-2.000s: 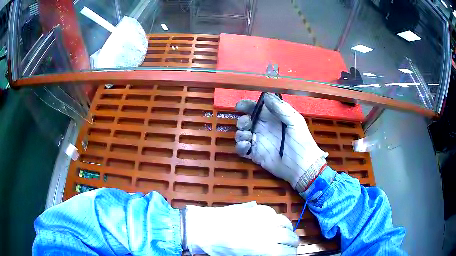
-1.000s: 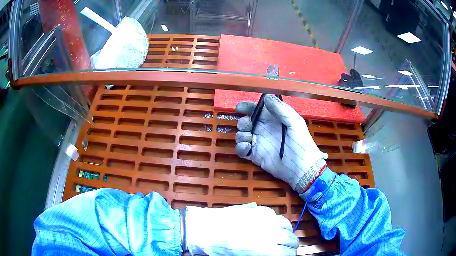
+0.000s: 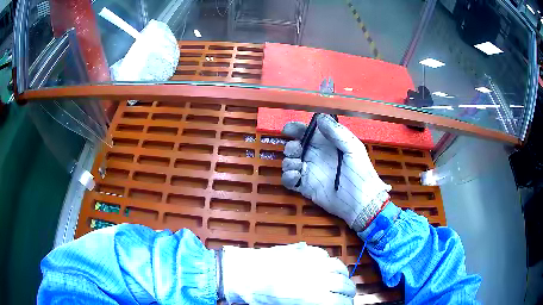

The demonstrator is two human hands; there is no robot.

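Note:
My right hand (image 3: 333,167), in a whitish striped knit glove, holds dark-handled side cutters (image 3: 327,87) over the slotted tray (image 3: 233,185). Their short steel jaws point away from me and show through the clear guard, over the red block. My left hand (image 3: 289,274), in a white glove, lies across the bottom of the picture, back up, cut off by the lower edge; its fingertips are hidden, so what it holds cannot be told. A thin blue cord (image 3: 358,260) hangs from my right cuff towards my left hand.
The guard's orange-brown rail (image 3: 196,93) crosses above the tray. The red block (image 3: 339,65) lies at the far right. A white bundle (image 3: 152,53) lies at the far left. Small green board pieces (image 3: 106,207) are in left slots. Silvery clippings (image 3: 268,140) lie in slots near the red block.
The whole view has shifted very slightly. My hands and the side cutters keep nearly the same places.

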